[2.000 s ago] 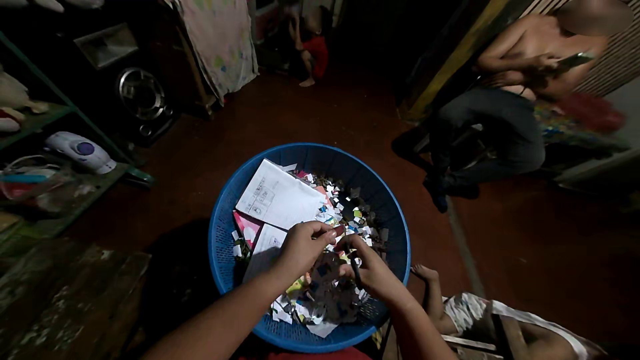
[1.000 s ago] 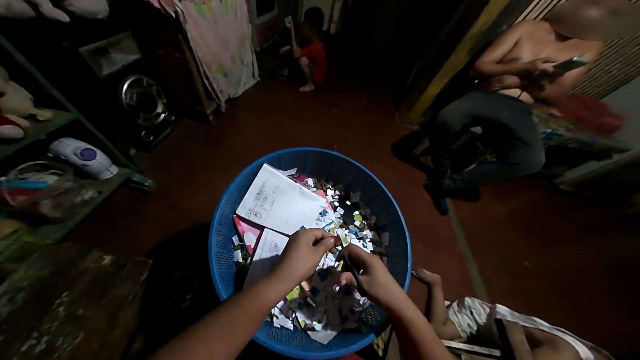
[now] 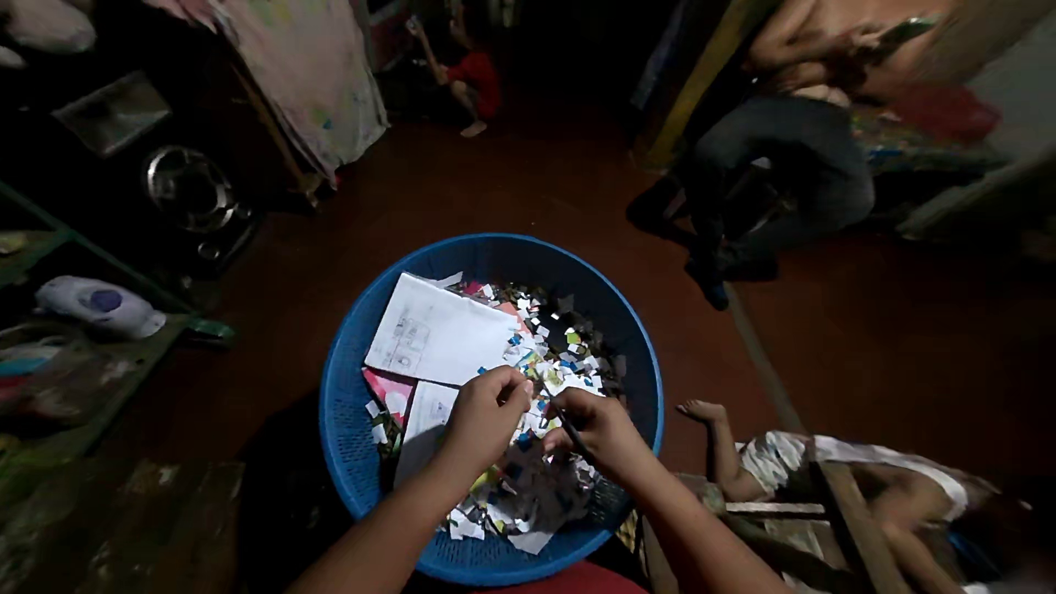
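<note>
A round blue plastic basket (image 3: 334, 388) stands in front of me, holding many small cut paper pieces (image 3: 569, 346). Over these my left hand (image 3: 491, 412) pinches something too small to make out between thumb and fingertips. My right hand (image 3: 598, 433) is closed around a dark, thin tool (image 3: 571, 429), probably scissors, whose tip is close to my left fingertips. An open-looking white booklet (image 3: 441, 330) with drawings leans in the basket's upper left. Below it lie a pink printed sheet (image 3: 392, 394) and another white page (image 3: 425, 421), partly behind my left arm.
Left are a speaker (image 3: 190, 188) and a green shelf (image 3: 132, 371) with a white and purple item (image 3: 101, 305). A seated person (image 3: 775, 157) is at upper right, another in red (image 3: 477, 81) crouches far back. Someone lies at lower right (image 3: 891, 470) beside a wooden frame (image 3: 858, 528).
Both hands stay over the basket with only small shifts of the fingers. The crouching person in the back has moved their arms.
</note>
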